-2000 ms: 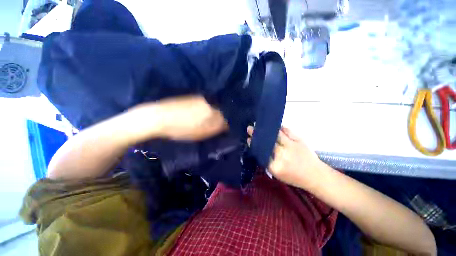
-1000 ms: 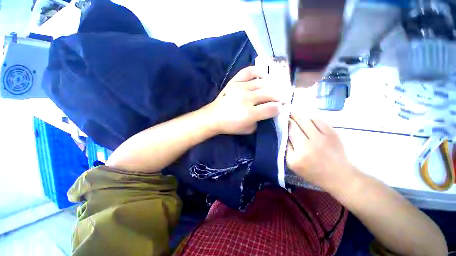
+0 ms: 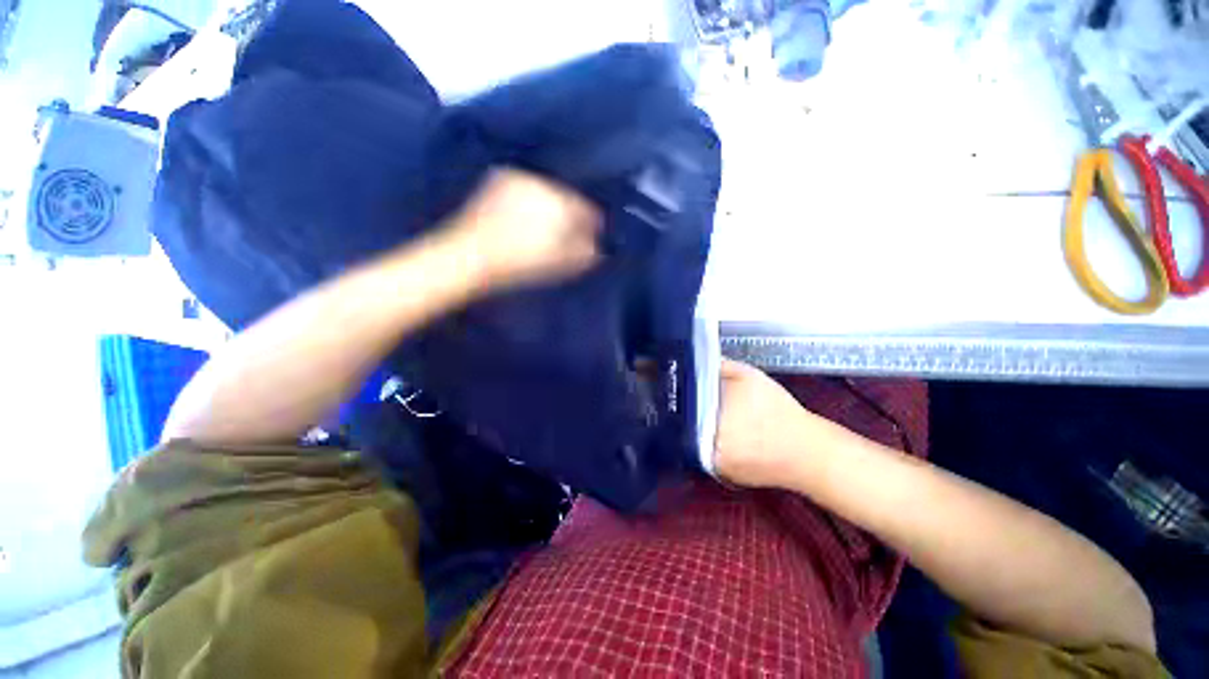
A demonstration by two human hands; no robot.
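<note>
The large dark navy garment (image 3: 318,173) lies heaped on the white table and hangs over its front edge towards the red checked apron. My left hand (image 3: 537,232) is blurred and closed on the navy cloth at the heap's middle. My right hand (image 3: 753,422) holds the garment's right side by the white-edged waistband (image 3: 705,391), low at the apron; its fingertips are partly hidden by the cloth. Small white print shows on the navy strip beside the white edge.
Scissors with one yellow-orange handle loop (image 3: 1116,239) and one red lie on the table at right. A ruler-marked edge (image 3: 928,356) runs along the front. Part of the machine (image 3: 800,37) shows at top. A grey box with a round grille (image 3: 90,186) and blue crate (image 3: 139,398) are at left.
Both hands have left the needle area. The waistband has come down and left to the apron, my left hand has moved up and left with cloth, and the view has shifted.
</note>
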